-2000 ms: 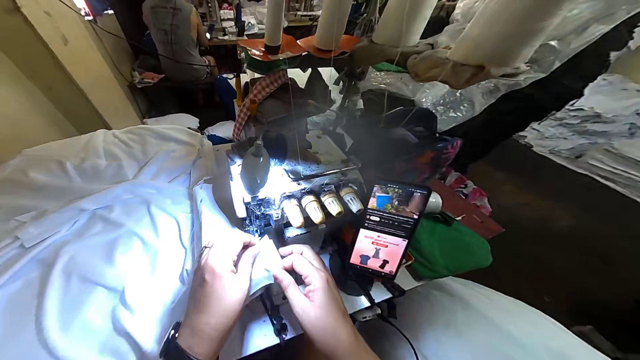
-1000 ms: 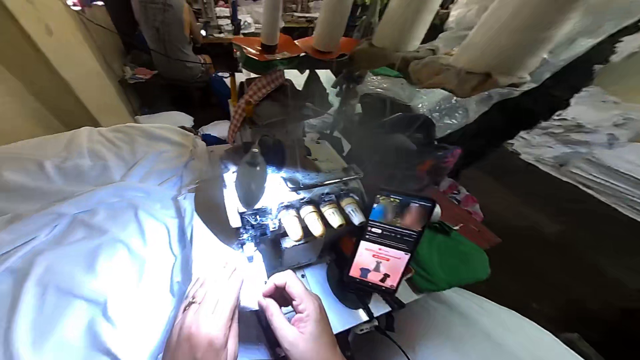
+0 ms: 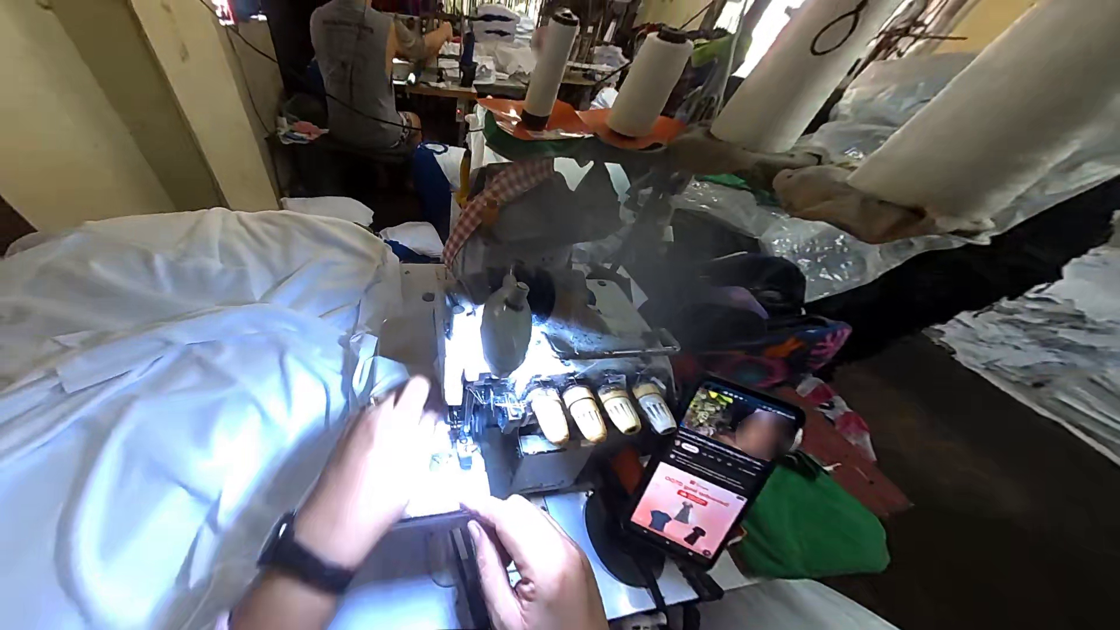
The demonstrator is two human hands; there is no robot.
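Note:
My left hand (image 3: 372,472), with a black band on its wrist, is blurred beside the needle area of an overlock sewing machine (image 3: 551,464), its fingers near white cloth; whether it grips anything is unclear. My right hand (image 3: 534,556) pinches the edge of a small white fabric piece (image 3: 442,490), glaring under the lamp, between thumb and forefinger. Several tension dials (image 3: 582,411) line the machine's front. A large heap of white fabric (image 3: 201,420) lies to the left of my left hand.
A smartphone (image 3: 713,472) with a lit screen leans right of the machine, near a green cloth (image 3: 814,521). Large white thread cones (image 3: 652,83) stand above. A person in a grey shirt (image 3: 359,74) sits at the back left. Plastic bags (image 3: 822,254) lie at the right.
My left hand has moved up and away from my right hand, toward the white fabric heap, since one second ago. Two seconds ago both hands were together at a white fabric piece.

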